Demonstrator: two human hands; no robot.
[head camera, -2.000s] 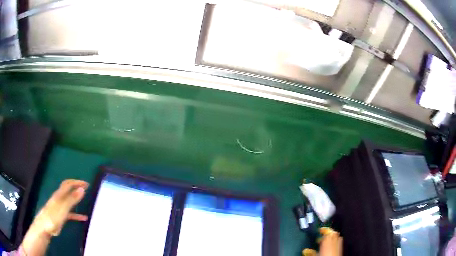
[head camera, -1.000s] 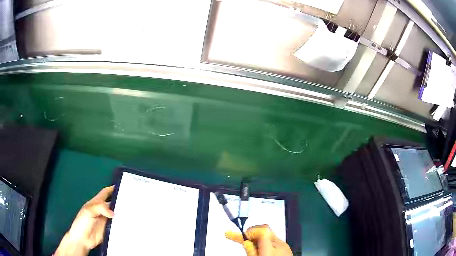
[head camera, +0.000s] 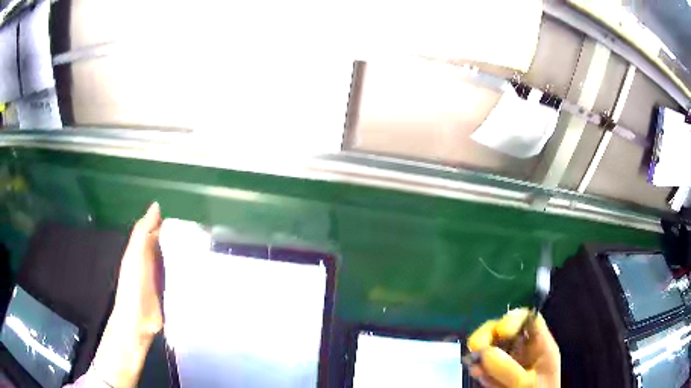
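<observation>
My left hand (head camera: 142, 292) grips the left edge of a tablet (head camera: 246, 318) with a lit white screen, which is raised and farther forward than the other tablet. A second tablet (head camera: 409, 364) with a lit screen lies at its lower right, cut off by the bottom edge. My right hand (head camera: 517, 352), with yellow-orange finger cots, is closed on a small dark test plug with a light part (head camera: 542, 280). The plug is blurred. No wiping cloth shows on the mat now.
Black foam trays with dark tablets stand at the left (head camera: 68, 265) and right (head camera: 587, 303). A grey panel with a metal rail (head camera: 583, 114) and a clipped white sheet (head camera: 519, 121) is behind the green mat (head camera: 424, 258). A clipboard (head camera: 670, 148) hangs at far right.
The left tablet has moved up and away from the right tablet in my left hand. My right hand has moved right with the plug, off the right tablet. The view has shifted.
</observation>
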